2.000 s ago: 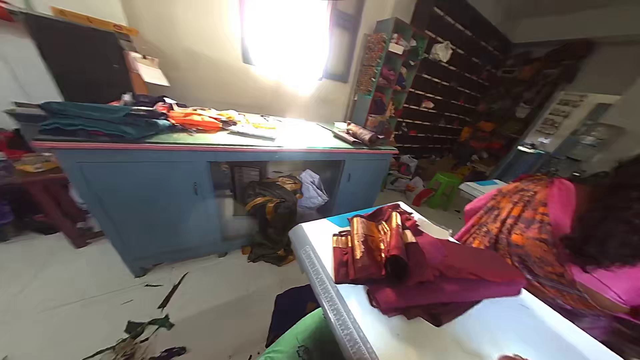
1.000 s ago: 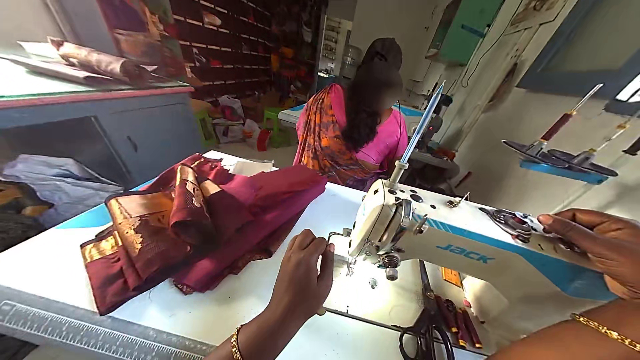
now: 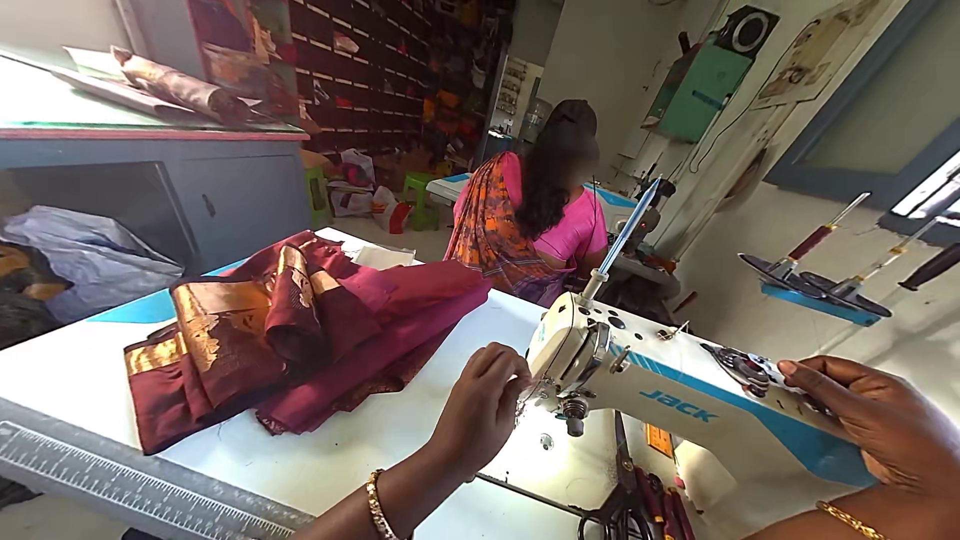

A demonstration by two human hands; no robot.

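A white and blue Jack sewing machine [image 3: 675,397] stands on the white table. My left hand [image 3: 484,397] is raised at the left side of its head, near the thread guides, fingertips drawn together; whether they pinch thread is unclear. On top of the arm, my right hand [image 3: 862,420] rests its thumb and fingers by the round bobbin winder parts [image 3: 742,369]. A folded maroon fabric with gold border [image 3: 240,337] lies on the table to the left of my left hand. Black-handled scissors [image 3: 622,480] lie below the machine arm, beside several red-handled tools [image 3: 660,499].
A metal ruler [image 3: 112,480] runs along the table's near edge. Behind the table, a person [image 3: 532,217] sits facing away at another machine. A thread stand [image 3: 817,289] is at the right. A blue-grey counter [image 3: 225,187] holds a rolled fabric [image 3: 180,86] at the left.
The view has swung right from the counter to the sewing machine. Since one second ago, my left hand has risen slightly beside the machine head; my right hand stays on the arm's top.
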